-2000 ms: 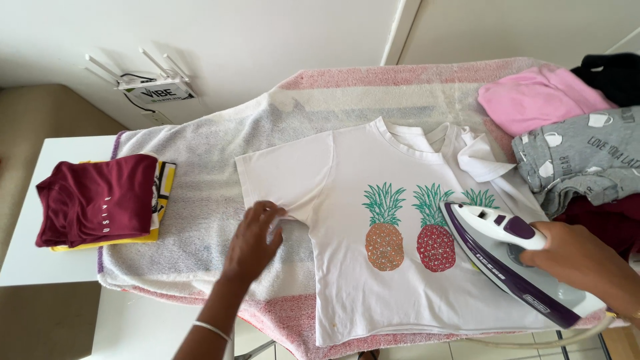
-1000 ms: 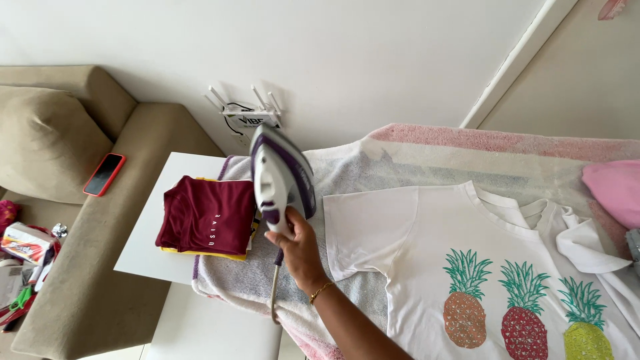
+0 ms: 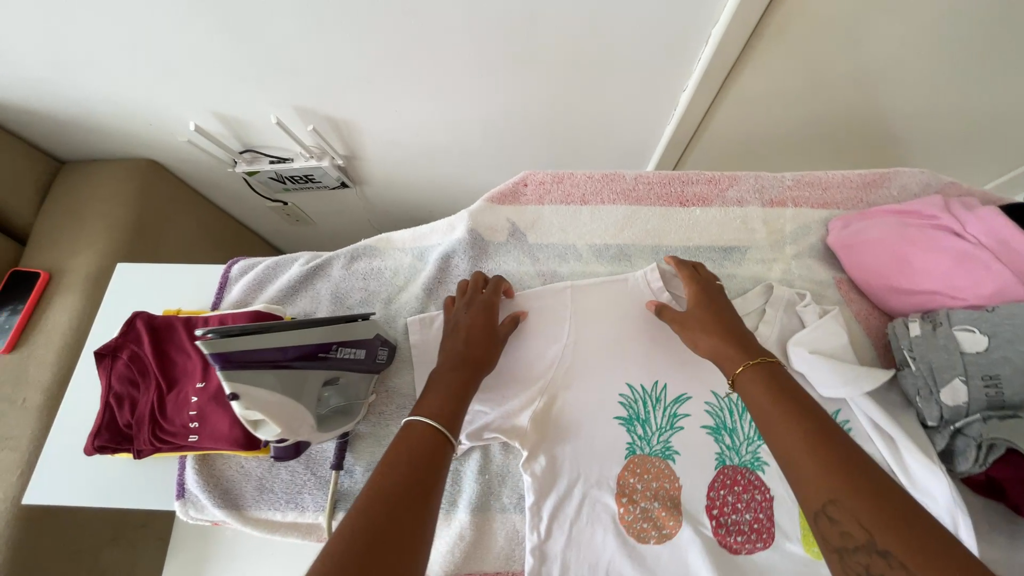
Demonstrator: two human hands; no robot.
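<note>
A white T-shirt (image 3: 580,384) printed with pineapples lies on a striped towel (image 3: 432,248). My left hand (image 3: 478,324) rests on its sleeve near the upper edge, fingers spread. At the shirt's neckline is my right hand (image 3: 698,308), thumb and fingers at the collar edge; whether cloth is pinched between them cannot be told. To the left of my left hand, a white and purple steam iron (image 3: 300,380) rests tilted on its side or heel, its soleplate toward the wall, beside and partly over a folded maroon garment (image 3: 152,384).
A pink garment (image 3: 920,252) and a grey printed garment (image 3: 952,368) are piled at the right. A white table (image 3: 72,472) supports the folded clothes at the left. A router (image 3: 296,172) hangs on the wall. A phone (image 3: 20,300) lies on the sofa (image 3: 120,216). The iron's cord (image 3: 331,500) runs toward me.
The iron, held in a hand one second ago, now stands released at the left. Both my hands are now at the shirt's upper edge, at the sleeve and the collar.
</note>
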